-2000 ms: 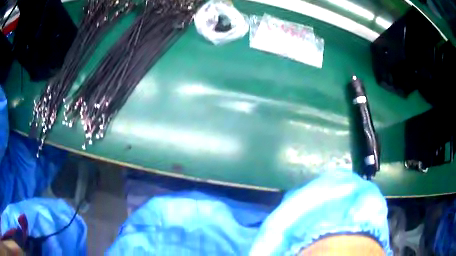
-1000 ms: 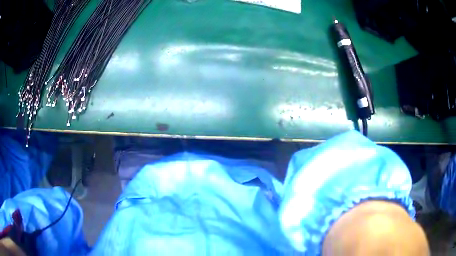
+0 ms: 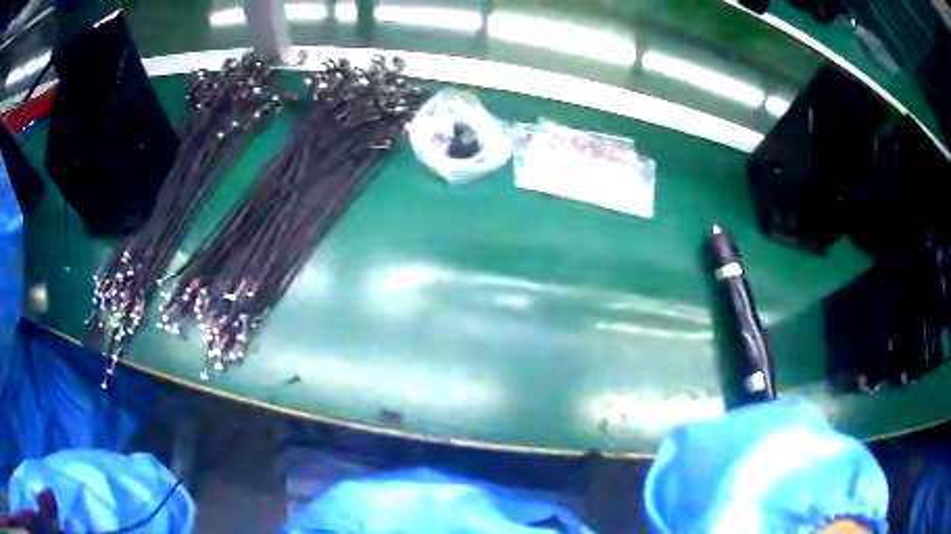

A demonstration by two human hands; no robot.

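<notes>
A black electric screwdriver [image 3: 742, 318] with pale rings lies on the green bench at the right, its tip pointing away from me. Two fanned bundles of black cables [image 3: 282, 203] with shiny ends lie at the left. A round crumpled clear bag [image 3: 460, 139] with dark pieces and a flat silvery-white bag [image 3: 586, 169] lie near the back. My blue sleeves show at the bottom edge. A dark and red band with a black cord is at the left sleeve. Both my hands are cut off below the picture; only a sliver of skin shows at the right cuff.
Black housings stand at the left [image 3: 107, 136] and right [image 3: 813, 167] of the bench [image 3: 501, 391], with more dark housings [image 3: 886, 323] at the near right. A white rail [image 3: 615, 99] with a post runs behind. Blue fabric shows at the far left edge.
The view has tilted up, so the bags, cable tops and rail show more fully. My right sleeve sits lower in the picture. The screwdriver, bags and cables appear unmoved on the bench.
</notes>
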